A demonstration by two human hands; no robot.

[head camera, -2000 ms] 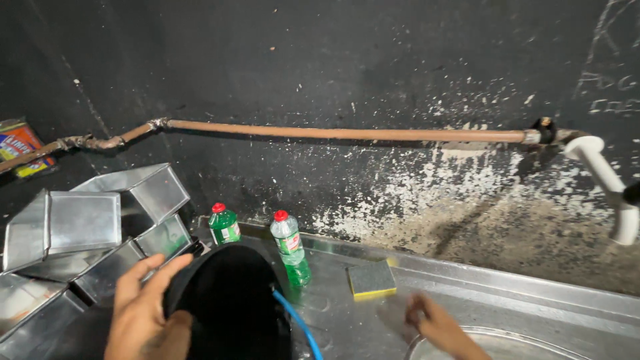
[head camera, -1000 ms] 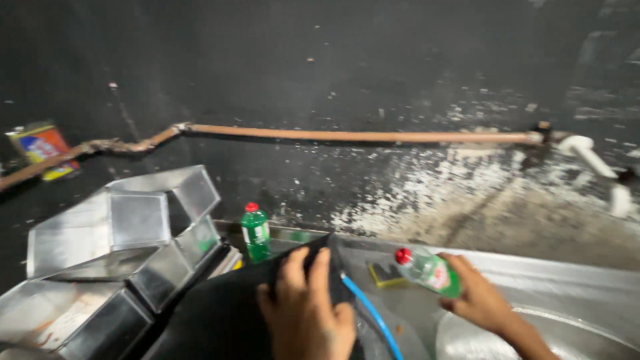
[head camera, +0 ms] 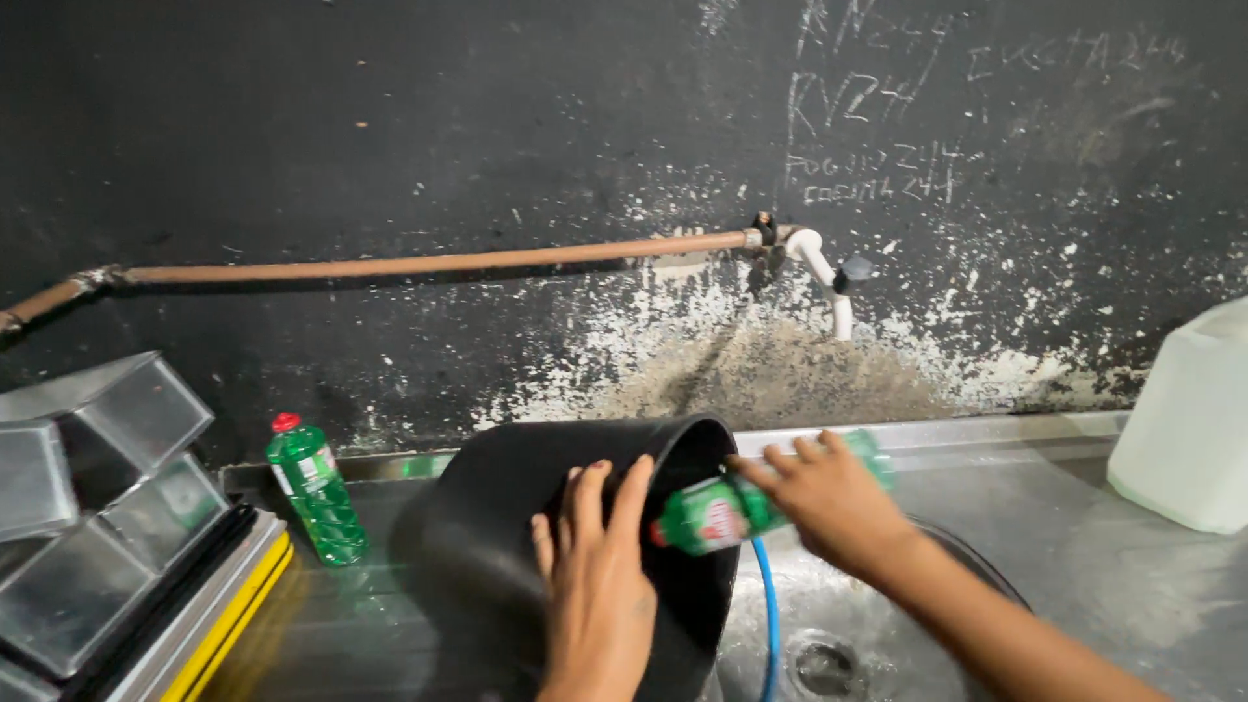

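Observation:
My left hand [head camera: 600,575] lies with spread fingers on the side of a black plastic bucket [head camera: 487,526], which is tilted so its mouth faces right. In my right hand [head camera: 843,502] is a plastic bottle of green liquid [head camera: 717,517], held nearly level, its red cap at the bucket's mouth. A second green bottle with a red cap [head camera: 317,492] stands upright left of the bucket. A blue hose [head camera: 768,614] hangs down beside the bucket's mouth, over the metal sink [head camera: 790,595]. The yellow sponge does not show now.
Clear rectangular containers [head camera: 127,419] are piled at the left, beside black, white and yellow flat items [head camera: 229,624]. A white tap [head camera: 814,258] on a brown pipe [head camera: 439,263] juts from the dark wall above the sink. A whitish jug [head camera: 1194,419] stands at the right.
My right hand, empty two seconds ago, has taken hold of a green bottle and brought it to the bucket's mouth. The bucket is now tilted toward the right. The view has swung right.

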